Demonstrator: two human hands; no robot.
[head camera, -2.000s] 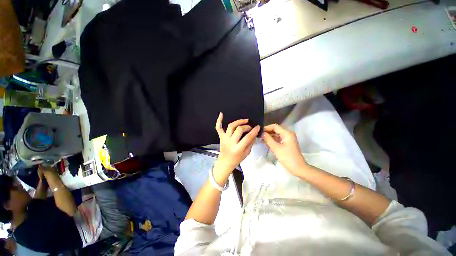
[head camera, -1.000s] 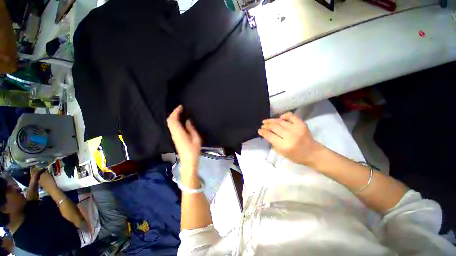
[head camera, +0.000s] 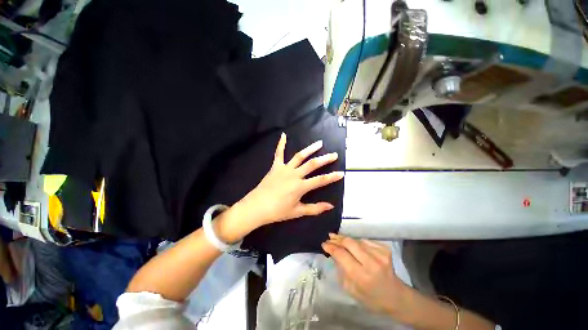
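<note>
A large black fabric panel (head camera: 161, 122) lies left of the needle and reaches over the table's front edge towards the lap. My left hand (head camera: 290, 187) lies spread flat on it, fingers apart, just below the presser foot (head camera: 343, 120). My right hand (head camera: 364, 264) pinches the panel's lower right corner at the table's front edge. The panel's right edge runs straight down from the presser foot. The cream sewing machine head (head camera: 490, 45) with a teal stripe fills the upper right. Whether the needle is in the cloth cannot be seen.
On the machine bed (head camera: 438, 200) lie a small black piece with a white edge (head camera: 433, 127) and a dark red-brown handled tool (head camera: 488, 145). A brass-coloured knob (head camera: 389, 133) is beside the foot. Yellow scraps (head camera: 55, 200) show under the pile at left. Part of another person (head camera: 9, 267) is at far left.
The view has tilted up and shows the machine head. My left hand has moved right and spread flat near the foot. My right hand has come onto the panel's corner.
</note>
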